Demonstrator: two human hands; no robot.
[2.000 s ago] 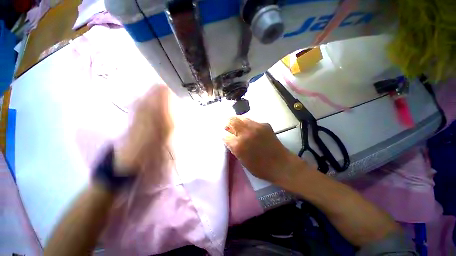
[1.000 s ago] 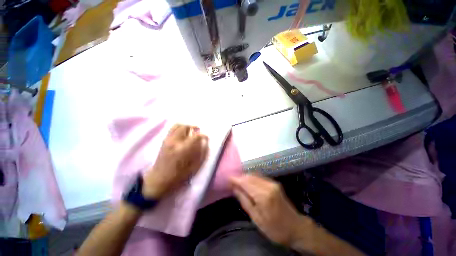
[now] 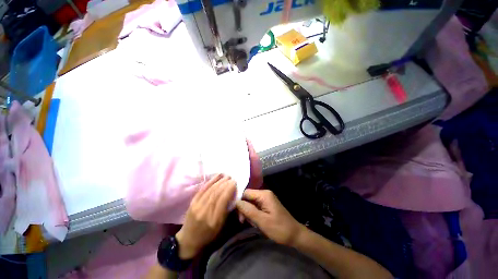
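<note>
A pink garment panel (image 3: 164, 185) lies over the front edge of the white table, its upper part washed out white by the lamp. My left hand (image 3: 212, 206) lies on the panel near its lower right edge, fingers close together. My right hand (image 3: 267, 215) pinches the panel's edge between thumb and fingers, close beside my left fingertips. The presser foot and needle (image 3: 221, 66) of the sewing machine (image 3: 262, 22) stand beyond the panel, with no hand near them.
Black shears (image 3: 307, 101) lie on the table right of the panel. A yellow box (image 3: 296, 47) stands behind them. A tool with a pink-red tail (image 3: 396, 87) lies at the right end. Pink pieces (image 3: 35, 169) hang at the left. A blue bin (image 3: 34, 60) stands far left.
Both hands have moved toward me and come together at the panel's edge, away from the needle. The panel has shifted toward me. The view has shifted, too.
</note>
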